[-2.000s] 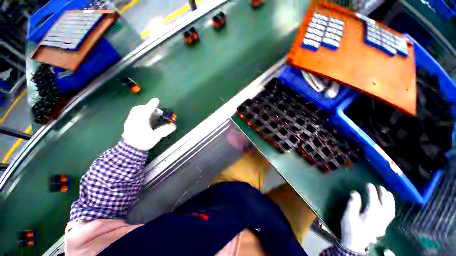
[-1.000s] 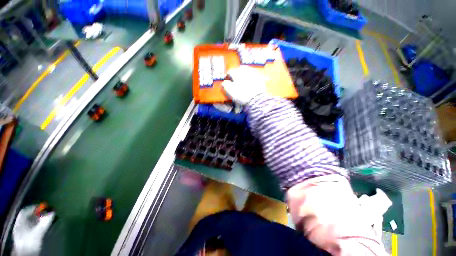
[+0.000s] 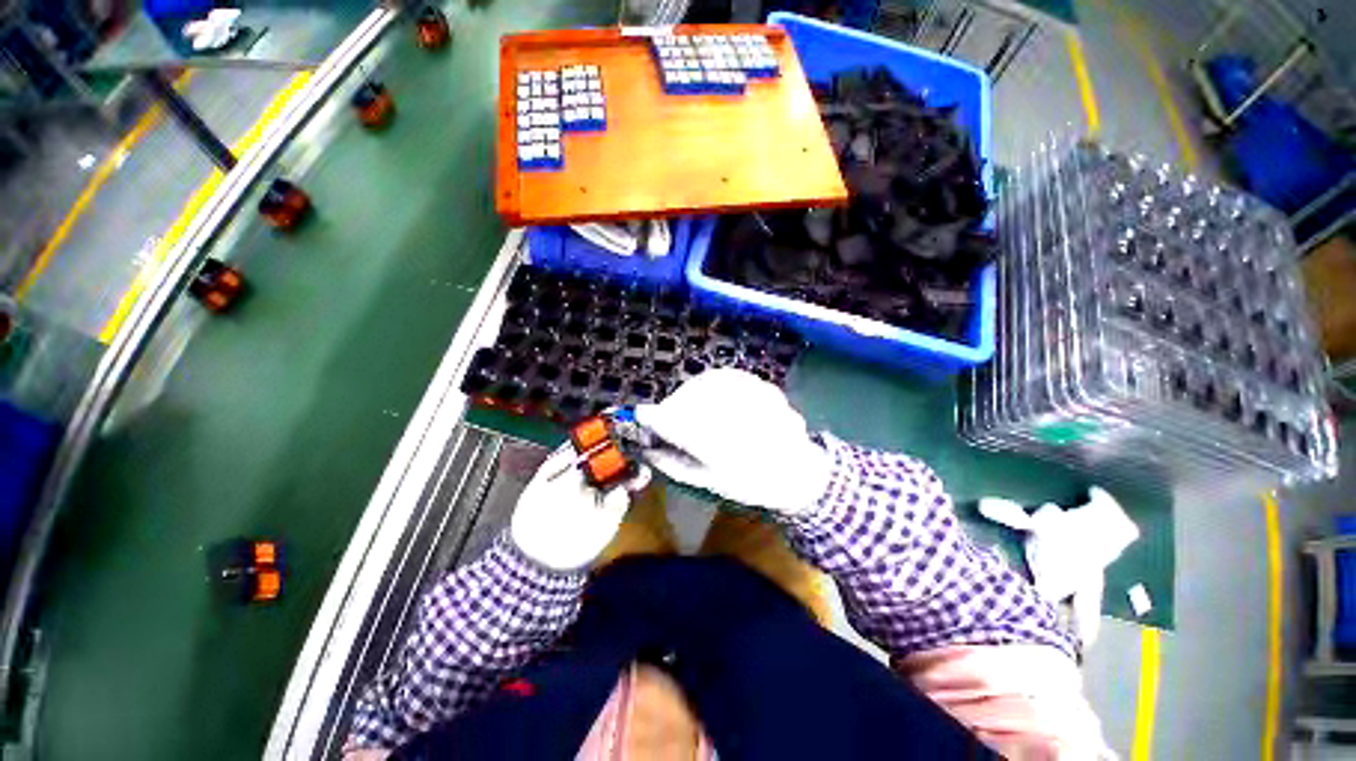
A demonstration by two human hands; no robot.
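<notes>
A coil unit point(image 3: 602, 451), black with two orange bands, is held above my lap at the near edge of the bench. My left hand point(image 3: 570, 510), in a white glove, grips it from below and the left. My right hand point(image 3: 739, 442), also gloved in white, has its fingertips at the unit's upper right side, on a small blue part point(image 3: 626, 418). The fingers hide much of this blue part. Rows of black housings point(image 3: 632, 345) with some reddish-orange edges stand on the bench just beyond my hands.
An orange board point(image 3: 677, 149) with blue-and-white parts rests over a small blue bin point(image 3: 654, 265) and a large blue bin point(image 3: 974, 345) of black parts. Clear trays point(image 3: 1153, 298) are stacked right, near a spare white glove point(image 3: 1074, 543). Coil units point(image 3: 265, 571) sit on the green belt point(image 3: 357, 372).
My left hand has come from the belt to my lap with the coil unit. My right hand has drawn back from the orange board to meet it. The view has shifted.
</notes>
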